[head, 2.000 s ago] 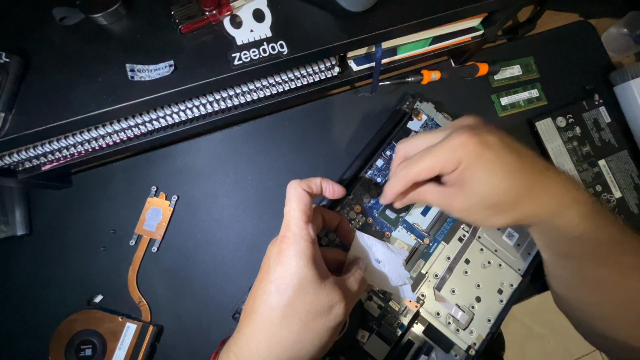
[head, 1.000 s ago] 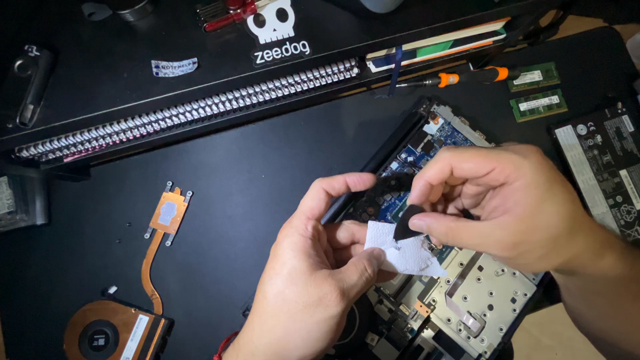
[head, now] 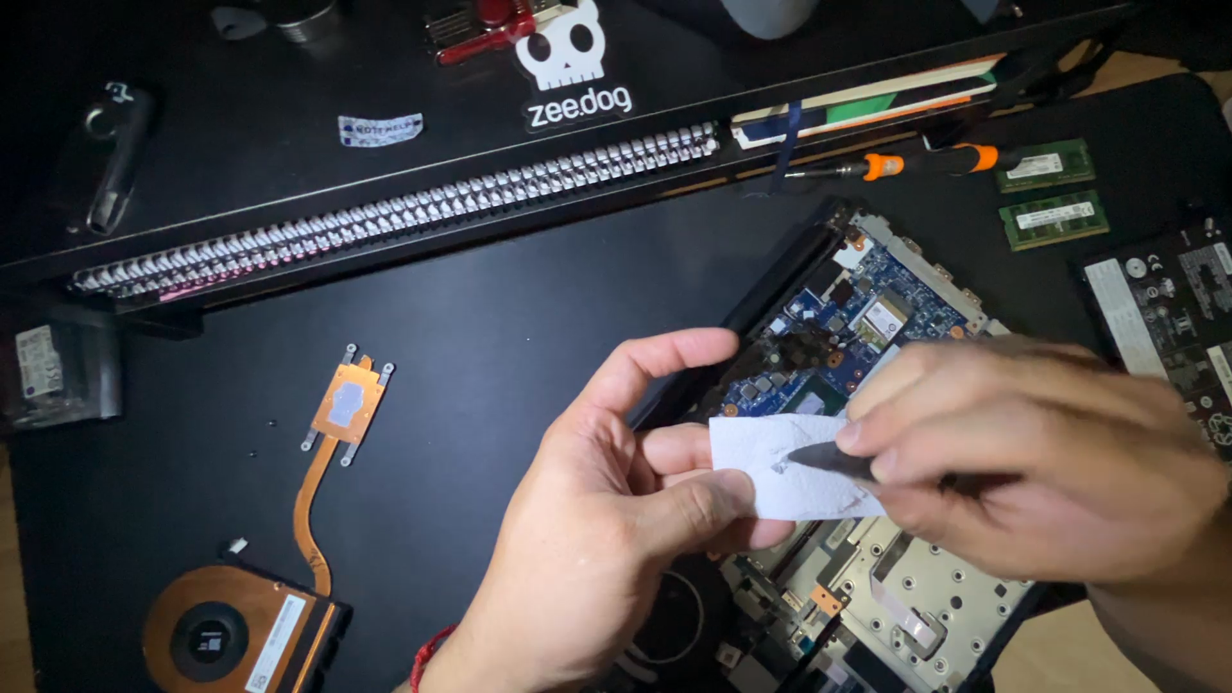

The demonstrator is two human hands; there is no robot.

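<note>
My left hand point(head: 616, 510) holds a small piece of white paper towel point(head: 760, 491) between thumb and fingers, over the opened laptop. In my right hand point(head: 1020, 462) is a thin, dark pointed tool point(head: 828, 459), its tip against the towel beside a grey smear. Beneath both hands lies the laptop chassis, its blue motherboard point(head: 871, 260) showing above them and its perforated metal plate point(head: 953, 597) below. Grey residue marks the bare processor point(head: 813, 399), which the towel and fingers partly border.
A copper heatsink point(head: 345, 402) with grey paste joins a fan point(head: 207, 635) at left. An orange and black screwdriver point(head: 905, 164) and two memory modules point(head: 1054, 221) lie behind the laptop, a battery point(head: 1165, 318) at right. A raised black shelf point(head: 289, 173) spans the back.
The right hand and dark tool have gone from over the motherboard to the paper towel, which the left hand still holds. The view has shifted somewhat.
</note>
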